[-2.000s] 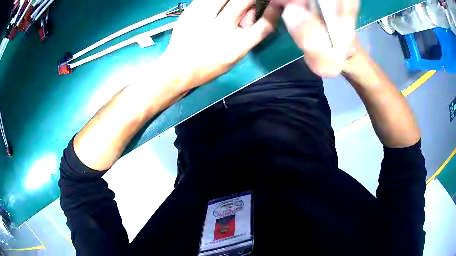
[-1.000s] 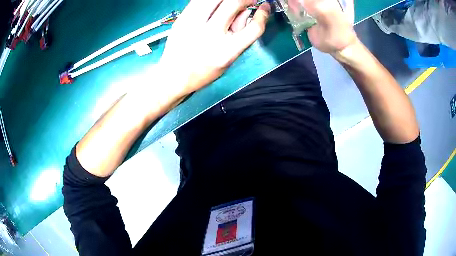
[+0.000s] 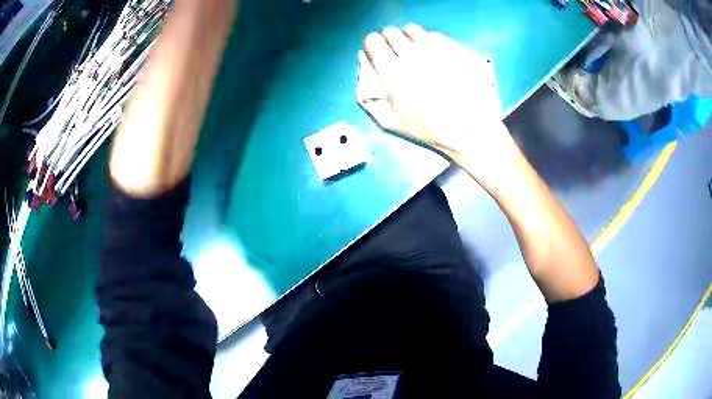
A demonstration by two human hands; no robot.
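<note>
A small white fixture block with two dark round holes lies on the green bench top, left of my right hand. My right hand is just beyond the block's right side, back up with curled fingers; its palm is hidden, so I cannot tell whether it holds anything. My left forearm reaches up across the left side and is cut off by the top edge, so my left hand is out of the picture.
Many white harness bundles with red ends are piled at the left. Red connectors lie at the far right bench corner. Beyond the edge are pale grey fabric and a blue stool.
The view has shifted. My left hand has gone out past the top edge. The white-sleeved harness is no longer seen on the bench. The fixture block has come into view beside my right hand.
</note>
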